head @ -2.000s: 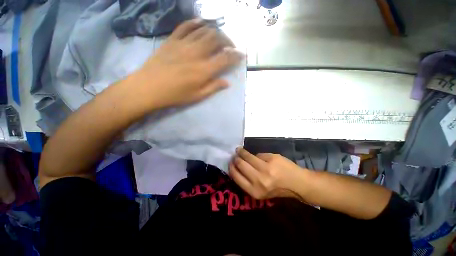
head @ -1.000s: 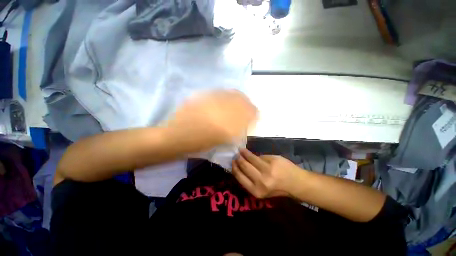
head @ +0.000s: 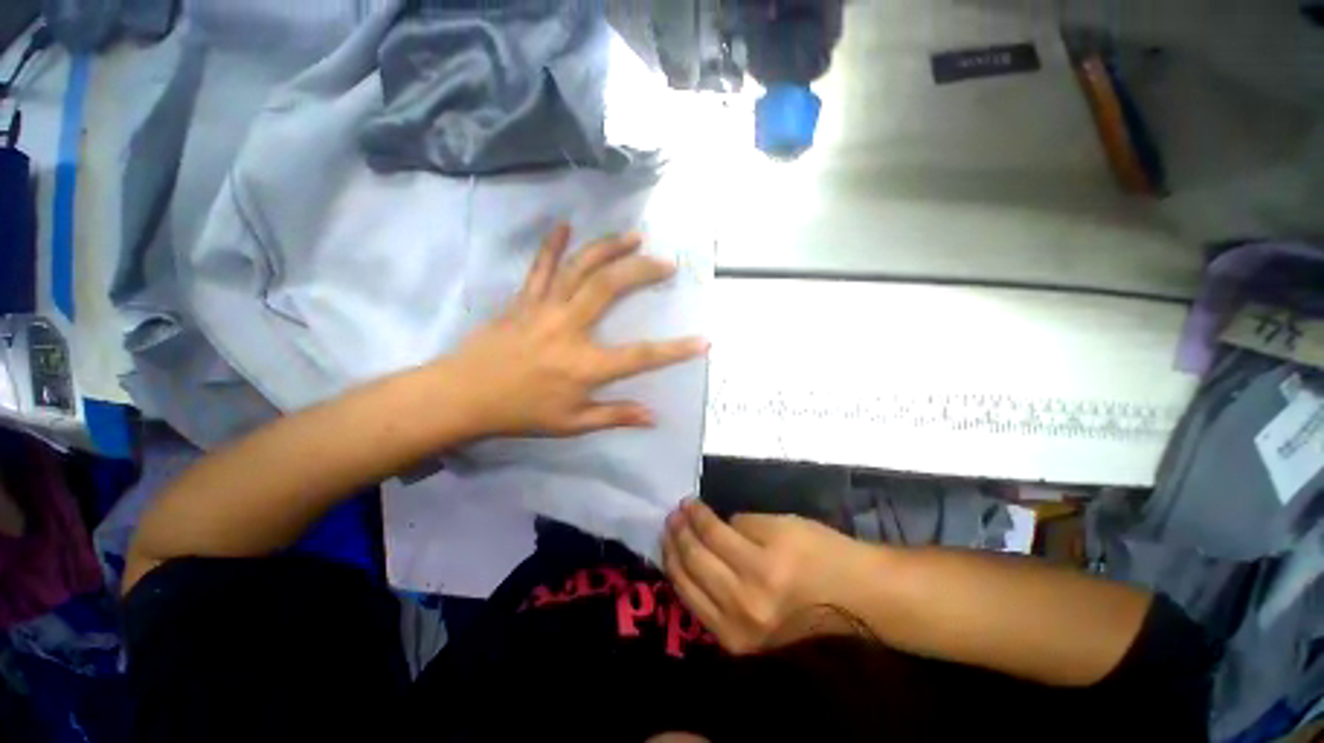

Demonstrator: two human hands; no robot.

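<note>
The pale grey-blue garment panel (head: 363,247) lies over the table left of the needle area, its straight right edge running down past the table's front. My left hand (head: 559,341) lies flat on it with fingers spread, pressing but not gripping. My right hand (head: 741,573) pinches the panel's lower right corner in front of the table edge. A darker grey piece (head: 472,87) lies on the panel's upper part. The blue knob (head: 787,119) is right of the bright glare; the needle and foot cannot be made out.
A ruler scale (head: 987,414) runs along the front table edge. A dark label (head: 987,63) and an orange-and-dark tool (head: 1115,124) lie at upper right. A grey cloth bundle (head: 1234,450) with white tag hangs at right. Blue tape (head: 66,189) is at left.
My left hand moved from the panel's upper edge down near its corner, then back up, now spread flat. My right hand keeps its pinch. The view has tilted, showing more of the machine.
</note>
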